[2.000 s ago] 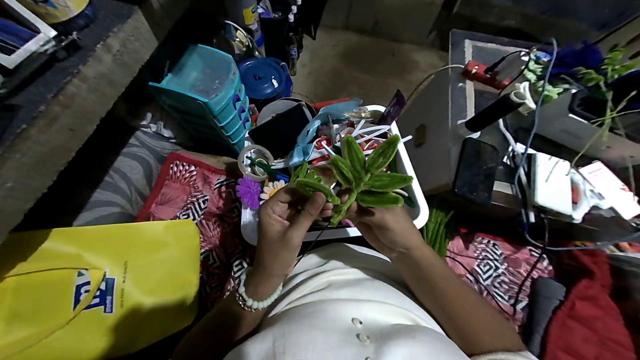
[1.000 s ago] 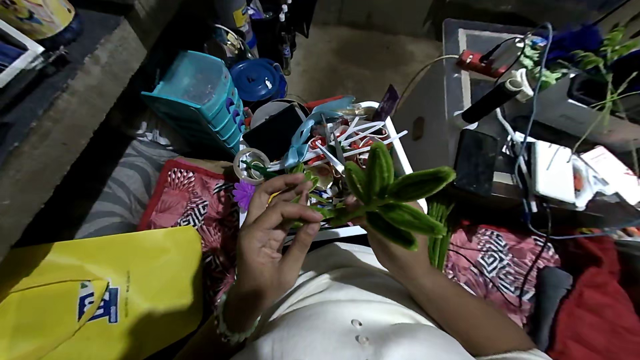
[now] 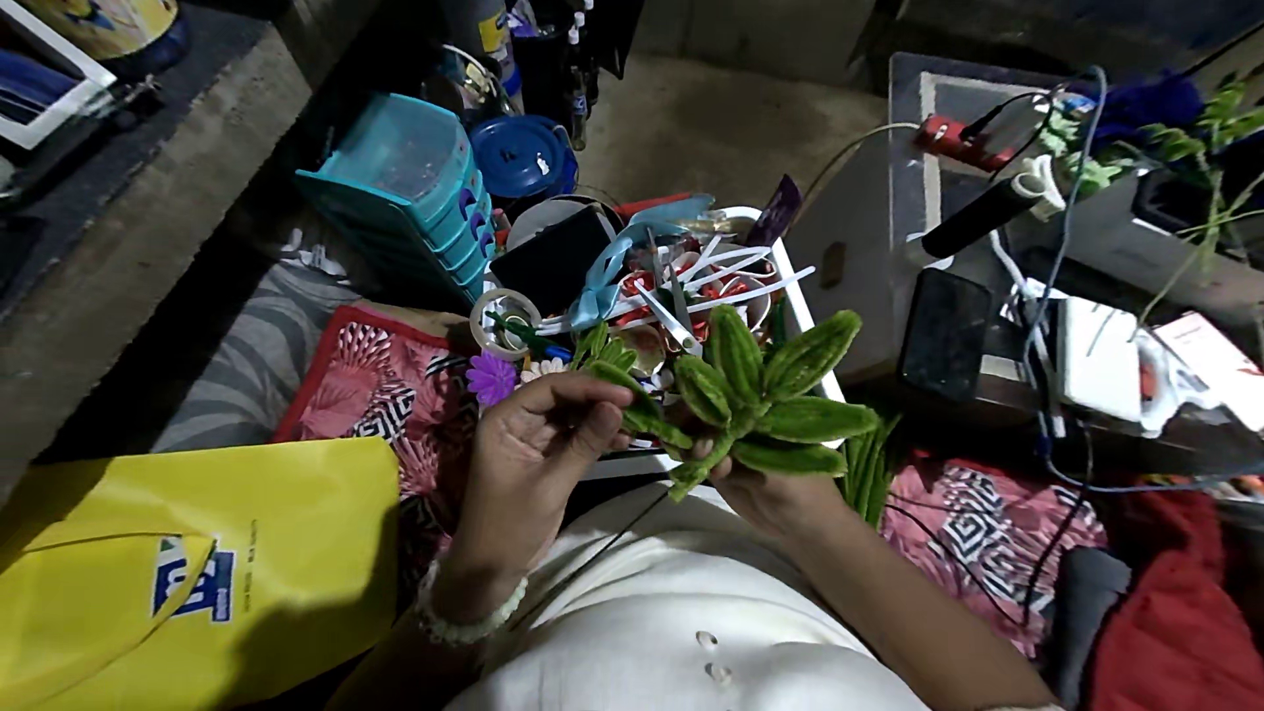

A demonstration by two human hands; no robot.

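My right hand (image 3: 760, 484) holds a sprig of fuzzy green leaves (image 3: 760, 405) by its stem, which looks like chenille pipe cleaner. Several leaves fan out above the fingers. Between the thumb and forefinger of my left hand (image 3: 553, 434) is a separate-looking green leaf piece (image 3: 640, 403); its lower end comes close to the sprig's stem, and whether they touch cannot be told. Behind the hands stands a white bin (image 3: 798, 286) full of white sticks, scissors and a light blue ribbon (image 3: 602, 281). A purple flower (image 3: 491, 378) and a tape roll (image 3: 505, 323) lie left of it.
Teal drawers (image 3: 395, 178) and a blue lidded bucket (image 3: 518, 156) stand at the back left. A yellow bag (image 3: 306, 553) lies at the lower left. On the right are a black phone (image 3: 945, 334), cables, a red power strip (image 3: 960, 143) and green pipe cleaners (image 3: 869, 464).
The leafy sprig has turned more upright since a second ago. My left hand, whose fingers were spread beside the stem, now pinches a leaf piece at the sprig's left.
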